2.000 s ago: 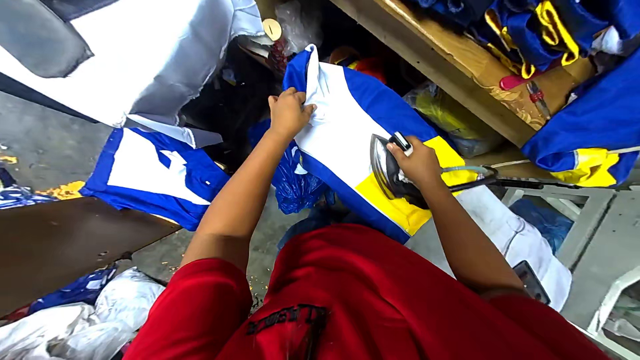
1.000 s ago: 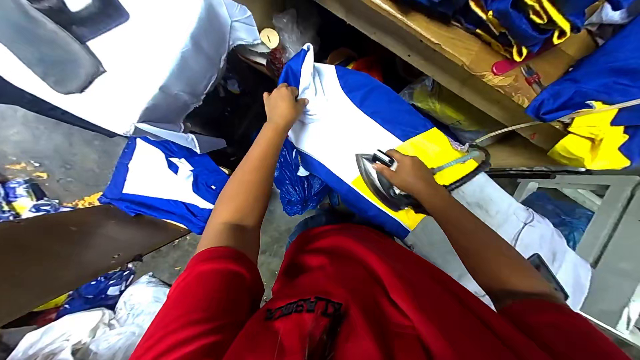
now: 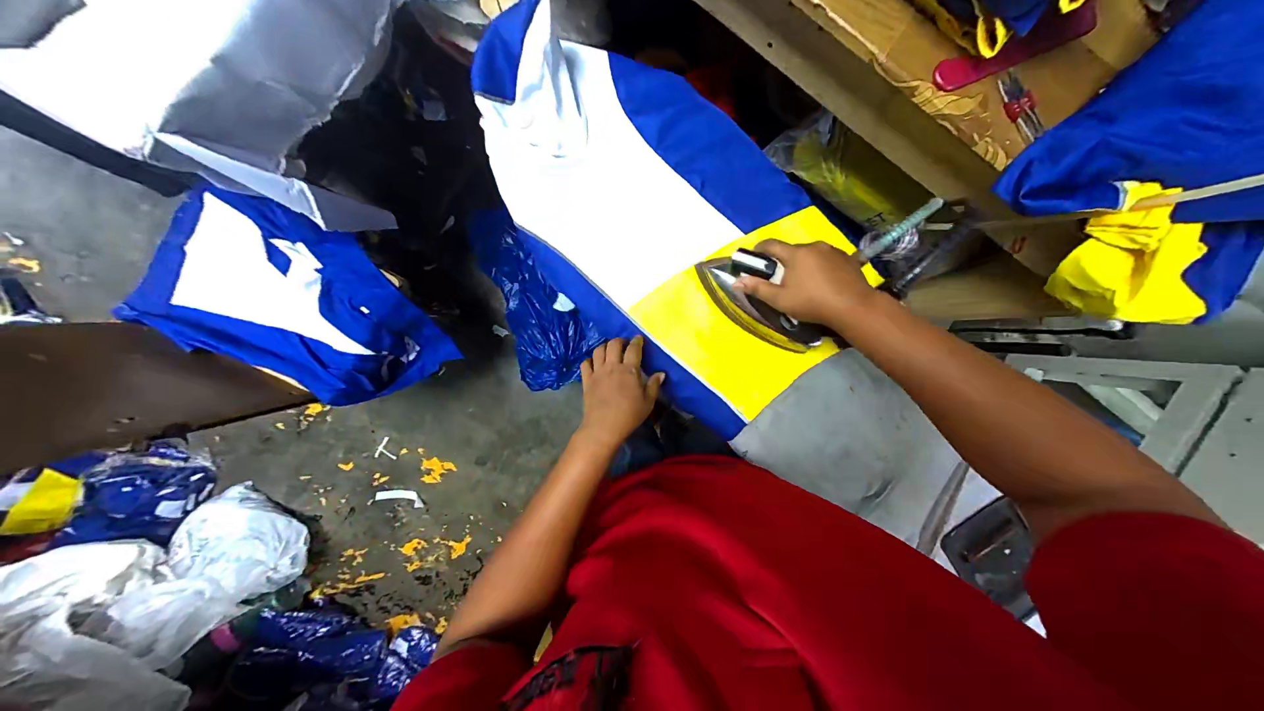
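A blue, white and yellow fabric piece (image 3: 652, 197) lies along a narrow padded ironing board (image 3: 859, 444), whose bare grey cover shows at the near right end. My right hand (image 3: 805, 281) is closed on the handle of an electric clothes iron (image 3: 755, 311), which rests on the yellow section. My left hand (image 3: 617, 390) lies at the near blue edge of the fabric, fingers touching it; whether they pinch it cannot be told. Folds stand up in the white part at the far left end of the fabric.
Blue-and-white fabric (image 3: 276, 286) lies over a brown panel (image 3: 128, 385) at left. Blue and yellow cloth (image 3: 1136, 247) hangs at right, near scissors (image 3: 1017, 104) on cardboard. White plastic bags (image 3: 237, 543) and scraps lie on the floor; a blue plastic bag (image 3: 538, 306) hangs beside the board.
My left hand has let go of the fabric's far left end and come down to its near edge. The iron has shifted about on the yellow section, still in my right hand.
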